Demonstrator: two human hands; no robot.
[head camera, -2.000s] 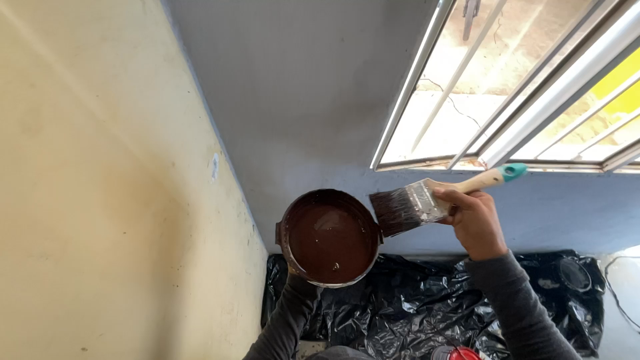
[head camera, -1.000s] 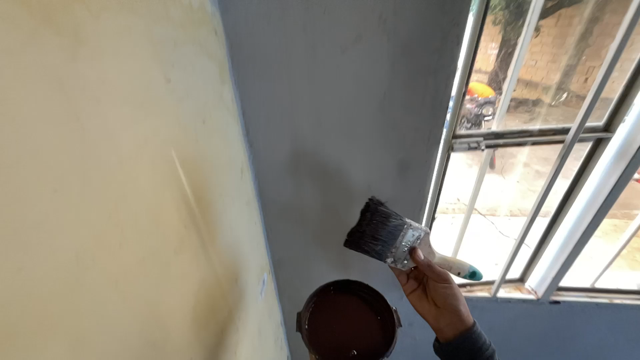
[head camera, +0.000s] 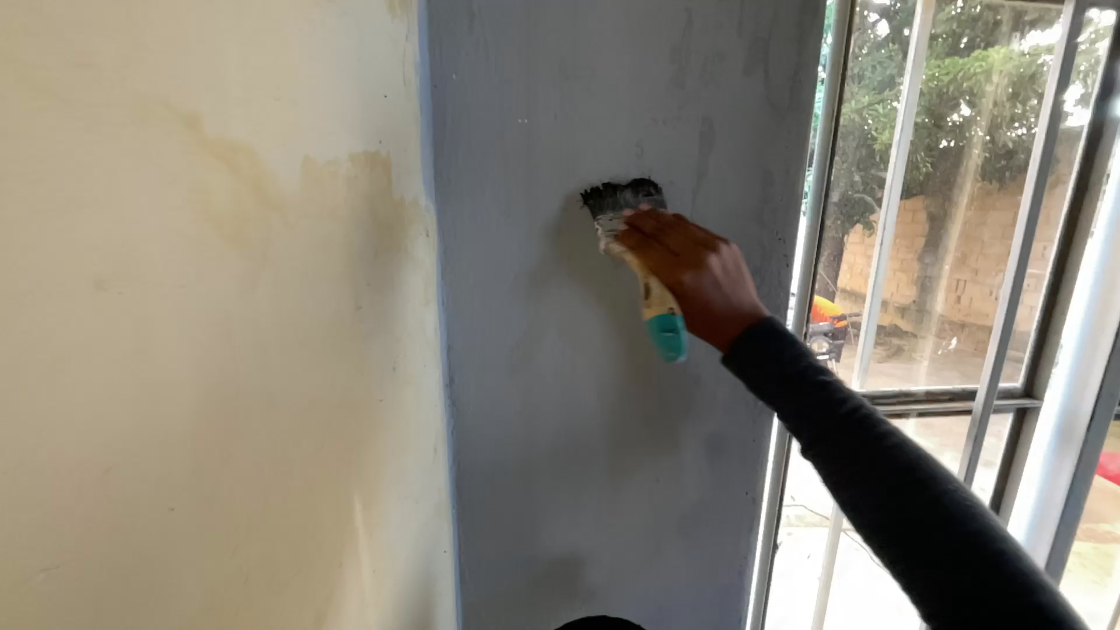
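Note:
My right hand (head camera: 696, 271) grips a wide flat paintbrush (head camera: 661, 293) by its ferrule and the upper part of its pale wooden handle, which ends in a teal tip. The dark bristles point up in front of the grey wall (head camera: 542, 394); whether they touch it I cannot tell. Below, at the bottom edge of the view, only a small dark curved rim (head camera: 600, 623) shows, apparently the paint pot's. My left hand is out of view.
A cream wall (head camera: 219, 394) with tan stains meets the grey wall at a corner on the left. On the right stands a metal-framed window (head camera: 949, 402) with bars; trees and a brick wall show outside.
The view has tilted up strongly. My right hand has raised the brush against the backdrop of the grey wall, bristles now upward. The pot of dark brown paint has almost left the view.

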